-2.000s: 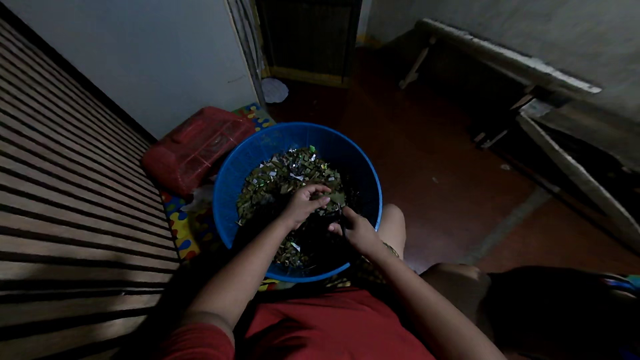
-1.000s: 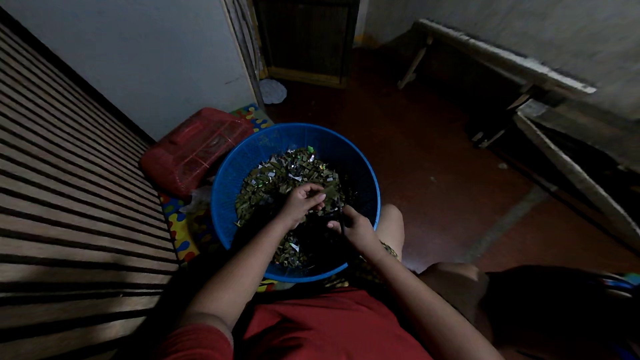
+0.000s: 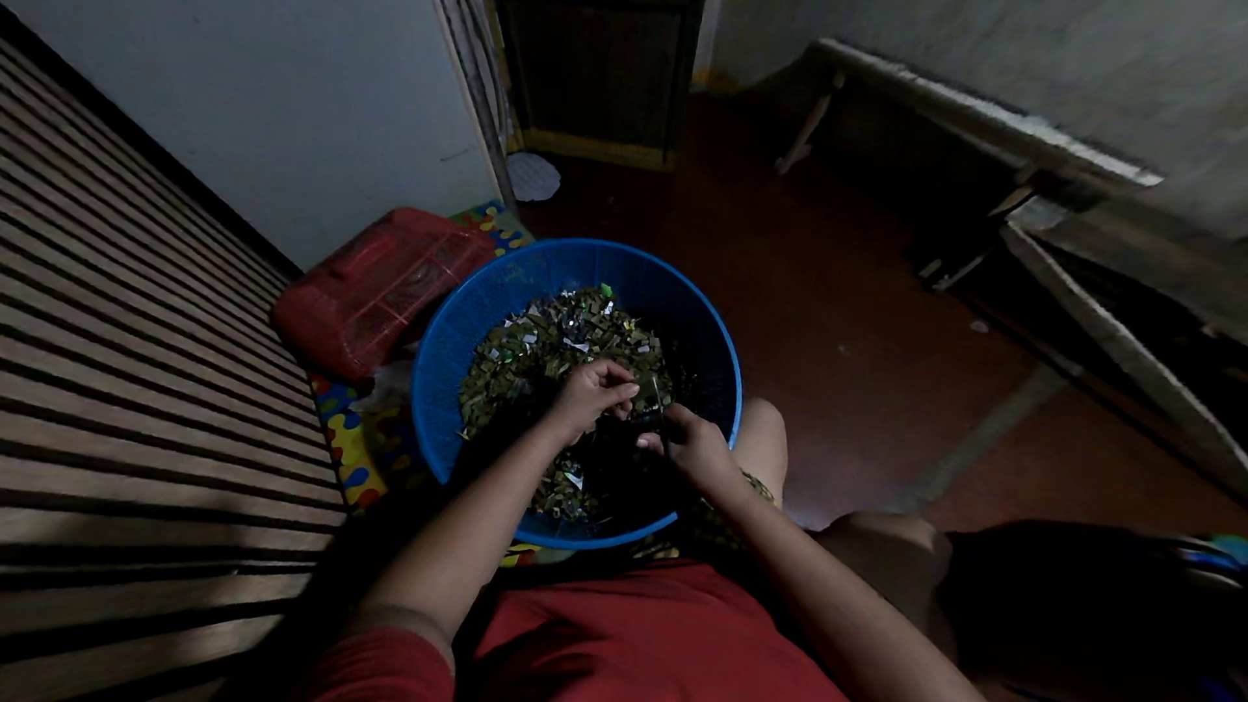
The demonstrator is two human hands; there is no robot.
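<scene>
A round blue plastic basin (image 3: pixel 577 249) stands between my knees and holds a heap of small cut pieces (image 3: pixel 546 341), mostly dull green, some silvery or white. Over the heap, my left hand (image 3: pixel 597 398) pinches a dark green piece (image 3: pixel 647 392) between thumb and fingers. Close to its right, my right hand (image 3: pixel 690 444) is closed around dark-handled scissors, whose thin blade (image 3: pixel 656 388) lies by the green piece. Shadow hides most of the handles. The exact material of the pieces cannot be told.
A red plastic basket (image 3: pixel 390 283) lies left of the basin on a colourful patterned mat (image 3: pixel 356 458). Wooden slats (image 3: pixel 146 370) line the left side. A wooden bench (image 3: pixel 985 112) stands by the back right wall. Another person's knee (image 3: pixel 892 546) shows at the lower right.
</scene>
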